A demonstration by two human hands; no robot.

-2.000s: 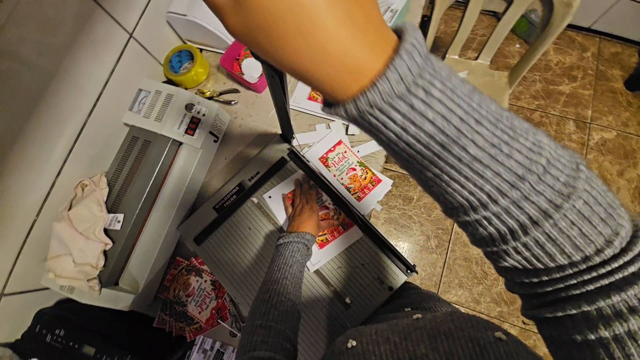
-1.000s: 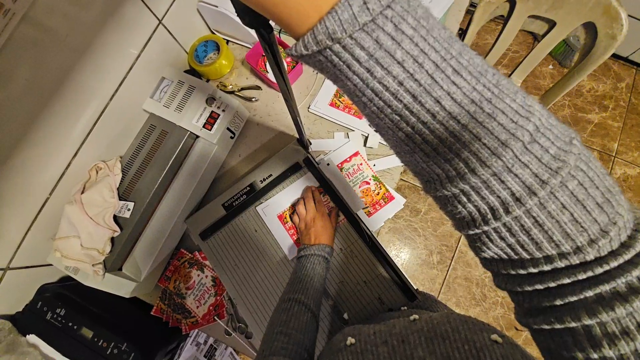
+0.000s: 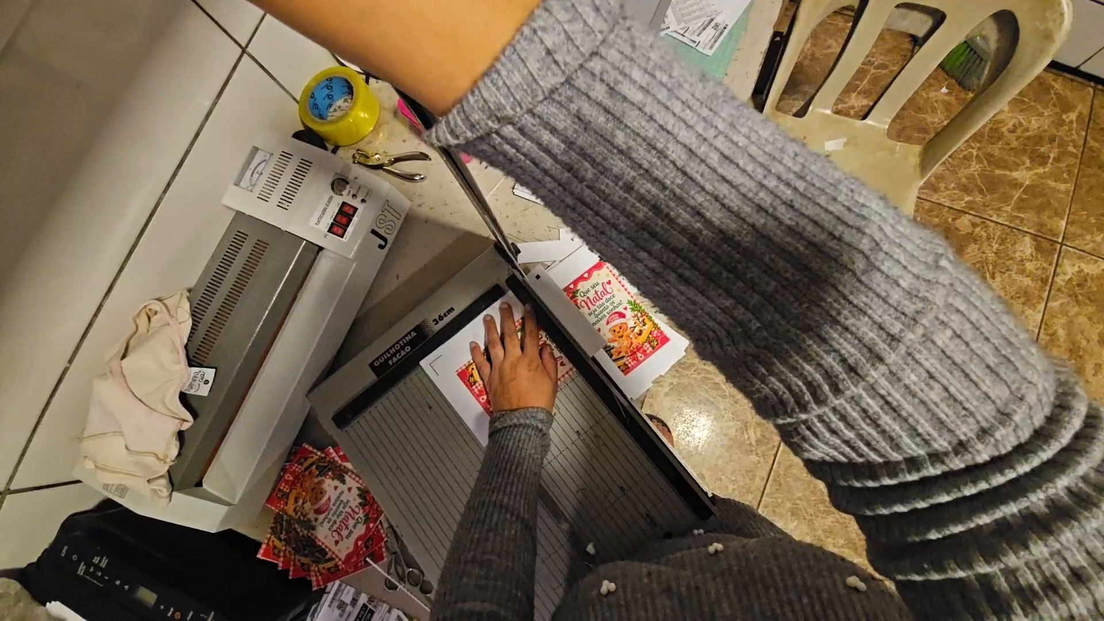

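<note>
My left hand [image 3: 520, 366] lies flat with fingers spread on a printed sheet [image 3: 457, 371], pressing it to the bed of a guillotine paper cutter [image 3: 414, 440]. The cutter's blade arm [image 3: 474, 194] is raised at the bed's far right corner. My right forearm reaches across the top of the view toward that arm; the right hand itself is outside the frame. Just past the cutting edge lies another printed Christmas card sheet [image 3: 617, 319], beside white paper strips [image 3: 548, 250].
A laminator [image 3: 285, 328] with a cream cloth [image 3: 138, 397] on it stands at left. Near it are yellow tape [image 3: 339, 105], a hole punch [image 3: 392, 162], stacked red cards [image 3: 323, 513], scissors [image 3: 405, 569] and a black printer [image 3: 155, 569]. A plastic chair [image 3: 914, 103] stands upper right.
My left hand has stayed on the sheet, its fingers now more spread than one second ago. The blade arm remains raised. The view has moved closer.
</note>
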